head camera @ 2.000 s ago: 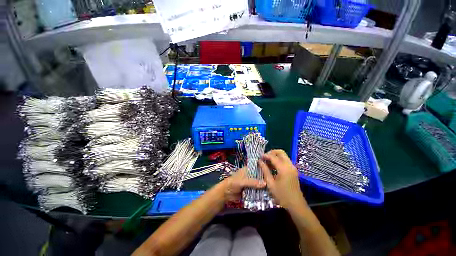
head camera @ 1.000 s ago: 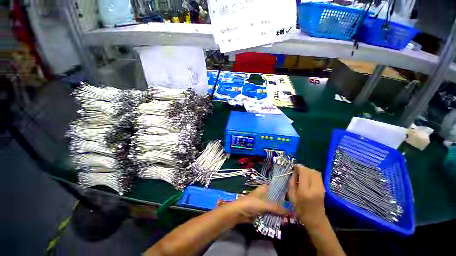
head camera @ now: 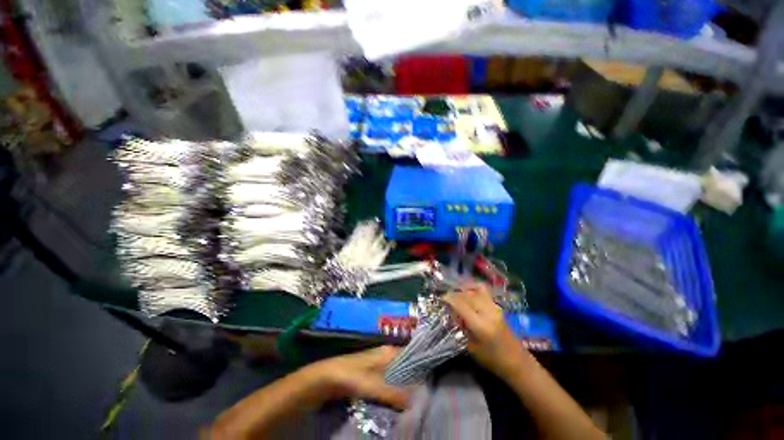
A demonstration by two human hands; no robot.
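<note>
A bundle of grey cable assemblies (head camera: 421, 351) with silvery ends lies tilted over my lap, at the bench's front edge. My left hand (head camera: 371, 375) is closed around the bundle's lower part; silvery ends show below it. My right hand (head camera: 478, 314) is at the bundle's upper ends, fingers bent over them; blur hides what exactly the fingertips touch. The long blue test fixture (head camera: 361, 314) with red blocks lies along the bench edge behind the bundle. The blue cable tester (head camera: 448, 206) stands behind, with leads at its front.
A blue basket (head camera: 707, 296) at the right holds loose cables. Large stacks of white bundled cables (head camera: 268, 227) stand at the left. A small loose cable pile (head camera: 362, 251) lies between stacks and tester. Papers (head camera: 653, 182) lie behind the basket. A shelf (head camera: 284, 36) crosses above.
The bundle has gone from nearly upright before the tester to tilted and lower, over the lap. My left hand moved down and left with it. My right hand moved left. The fixture's red blocks now show.
</note>
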